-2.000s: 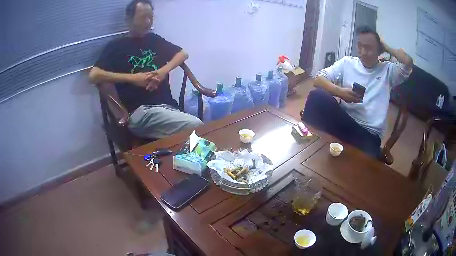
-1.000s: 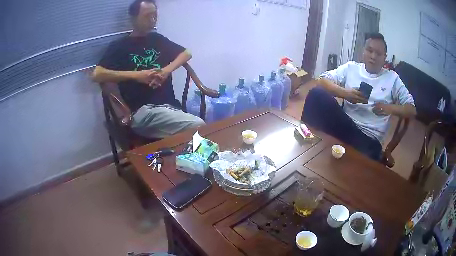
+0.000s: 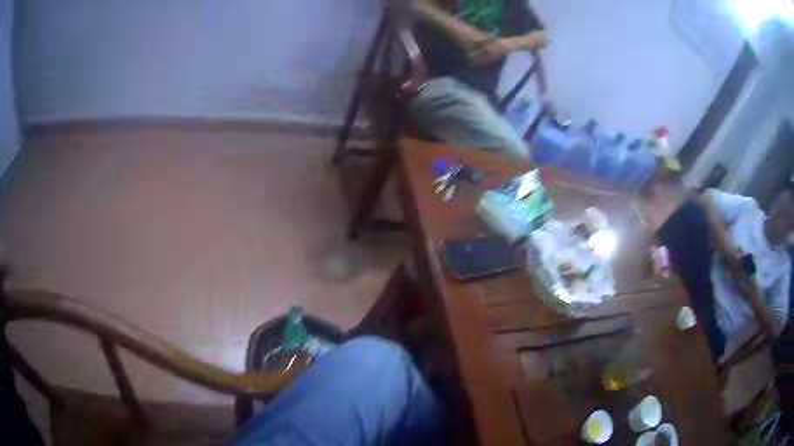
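Note:
Neither of my hands is in view. The frame is blurred and tilted. On the reddish-brown table stand a white tea cup with yellow tea and, right of it, a white strainer cup. The gaiwan is cut off by the bottom edge. The glass pitcher holds yellow tea. The ashtray, lined with white tissue, holds butts. A black smartphone or flat case lies left of it.
A tissue pack and keys lie at the table's far left. Two seated people are beyond the table. My jeans-clad leg, a wooden chair arm and a dark bin with green inside are at lower left. Water bottles line the wall.
The view has swung left and down and tilted. The table now sits to the right, and the floor, my leg, the chair arm and the bin have come into view.

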